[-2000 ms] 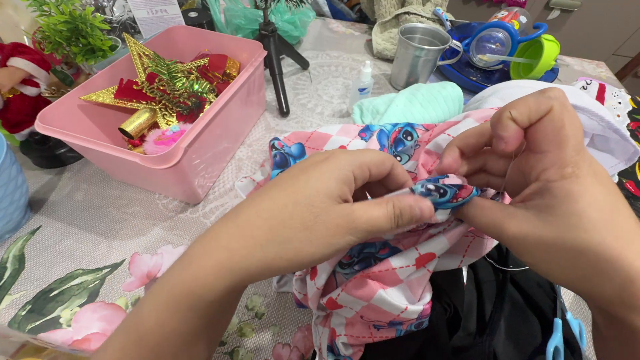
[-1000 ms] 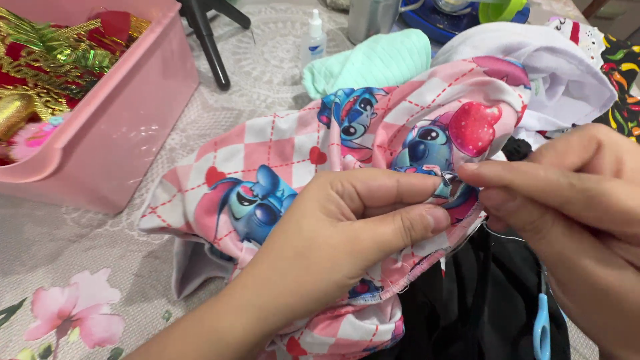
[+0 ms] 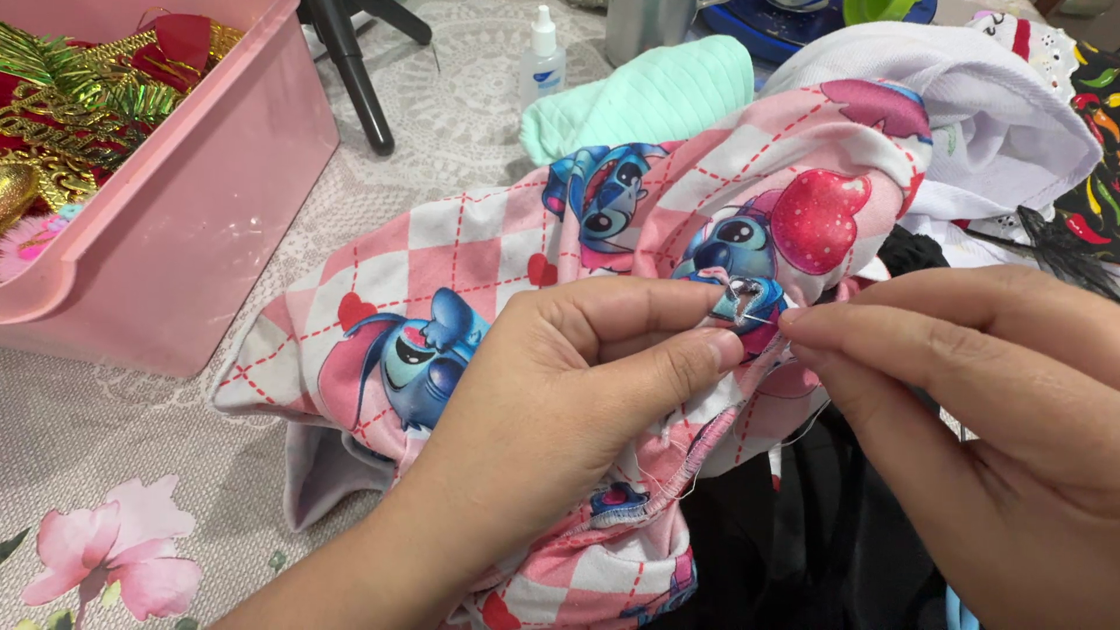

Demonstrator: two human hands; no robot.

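Note:
A pink-and-white checked fabric piece [image 3: 490, 236] printed with blue cartoon figures lies across the middle. My left hand [image 3: 604, 367] pinches a folded bit of it between thumb and forefinger, where a small hole with pale stitching [image 3: 745, 299] shows. Just right of that fold, the thumb and forefinger of my right hand [image 3: 945, 376] are pressed together on a thin needle [image 3: 763, 320], whose tip points at the hole. Fine white thread [image 3: 809, 424] hangs beside the fabric. Most of the needle is hidden by my fingers.
At the left stands a pink plastic bin [image 3: 254, 201] of shiny decorations. Behind the fabric are black tripod legs [image 3: 350, 79], a small dropper bottle [image 3: 543, 61], a mint-green cloth [image 3: 647, 96] and a metal mug [image 3: 643, 31]. White cloth [image 3: 980, 114] and black fabric [image 3: 787, 534] lie at the right.
The view has moved closer to the fabric since two seconds ago. My right hand, raised with fingers spread apart then, is now low beside the fold. More of the fabric lies spread out.

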